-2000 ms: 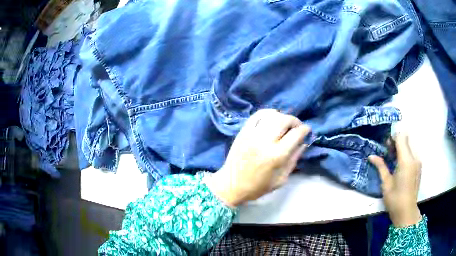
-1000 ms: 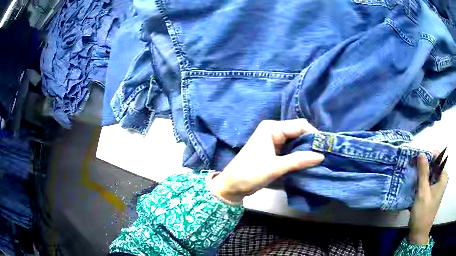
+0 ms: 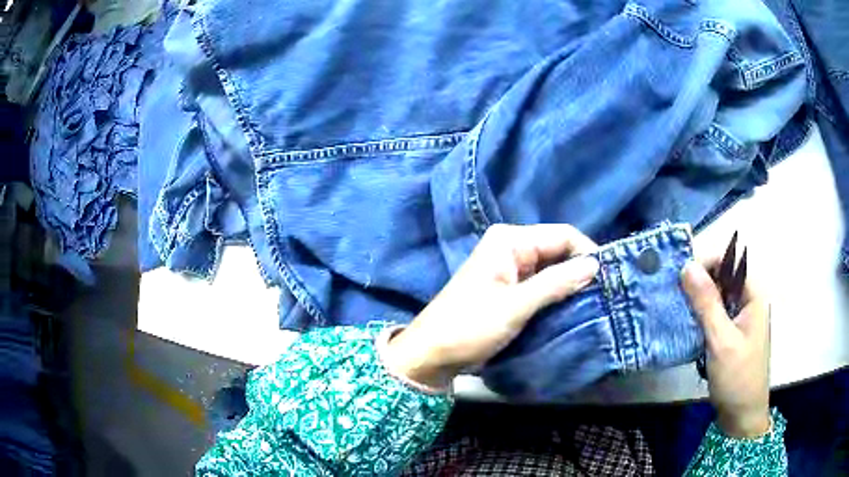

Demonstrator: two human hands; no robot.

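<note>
A blue denim garment (image 3: 372, 93) is spread over the table. My left hand (image 3: 503, 303) pinches the sleeve end beside the cuff between thumb and fingers. The cuff (image 3: 656, 312) faces up, with a dark round button (image 3: 649, 260) near its upper edge and double stitching at its left side. My right hand (image 3: 735, 345) holds the cuff's right edge with the thumb on top. Dark thread snips (image 3: 734, 270) are held in my right hand, their two pointed blades up and apart, beside the cuff. Their handles are mostly hidden by the fingers.
The white table (image 3: 796, 307) has a curved front edge close to me. A heap of ruffled blue pieces (image 3: 88, 140) lies at the left. More dark denim lies at the upper right edge. The grey floor with a yellow line (image 3: 168, 393) shows at lower left.
The cuff has turned so its button shows, and it has moved left with my right hand. My left hand still pinches the sleeve. The snips' blades now point up and look more apart.
</note>
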